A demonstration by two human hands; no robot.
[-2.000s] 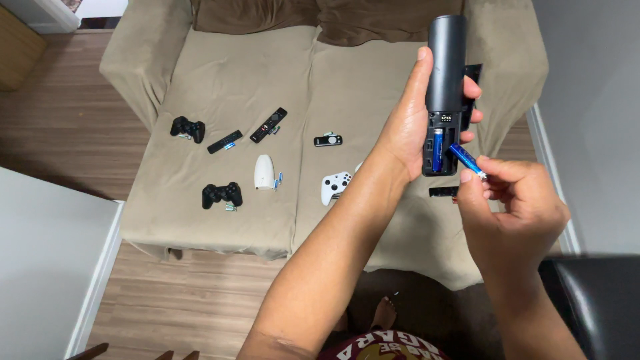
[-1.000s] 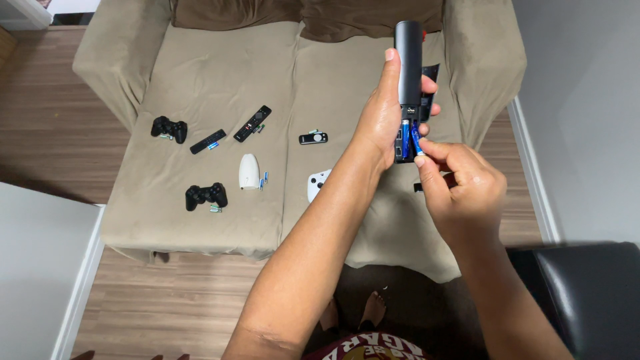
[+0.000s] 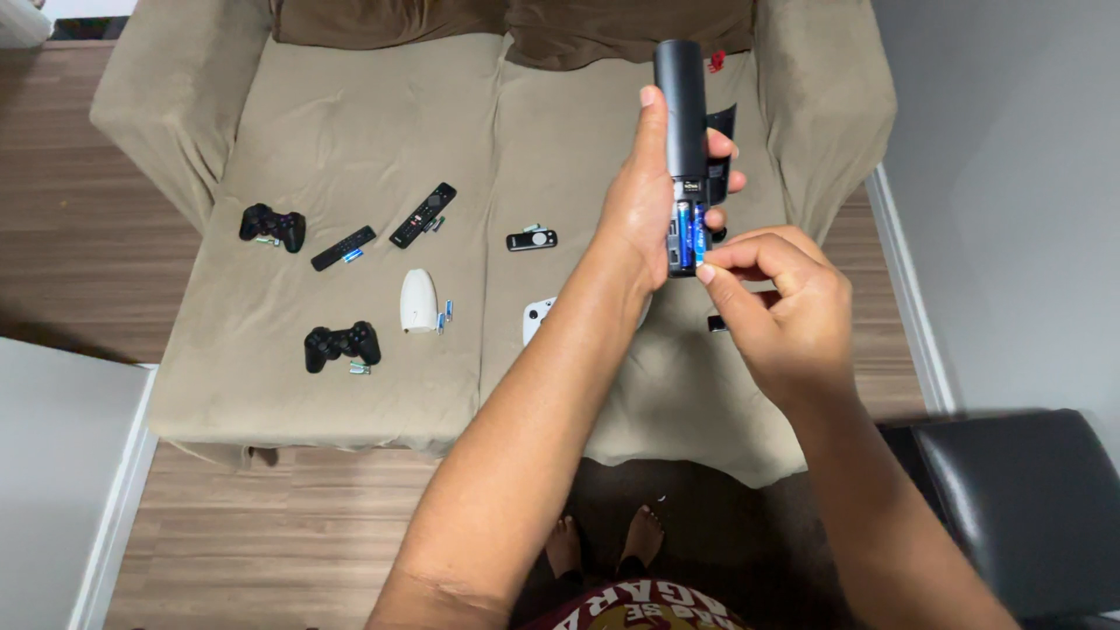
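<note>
My left hand [image 3: 643, 206] is wrapped around a dark cylindrical battery-powered device [image 3: 681, 109], held upright with its battery compartment uncovered at the lower end. A blue battery [image 3: 685, 234] lies lengthwise in the compartment. Beside it is a second blue battery [image 3: 699, 232], also lengthwise, with the thumb and index finger of my right hand [image 3: 787, 306] at its lower end. A dark curved cover [image 3: 722, 153] shows behind the fingers of my left hand, partly hidden by them.
On the beige-covered sofa [image 3: 350, 114] lie black game controllers [image 3: 342, 346], black remotes [image 3: 423, 215], a small black remote [image 3: 531, 240], a white device [image 3: 418, 300] and small batteries [image 3: 359, 368]. A white controller [image 3: 537, 317] is partly behind my left forearm. A black padded seat [image 3: 1019, 516] stands at right.
The second blue battery, slanting out of the compartment in the earlier frames, now lies alongside the first. My right fingertips have stayed on its lower end.
</note>
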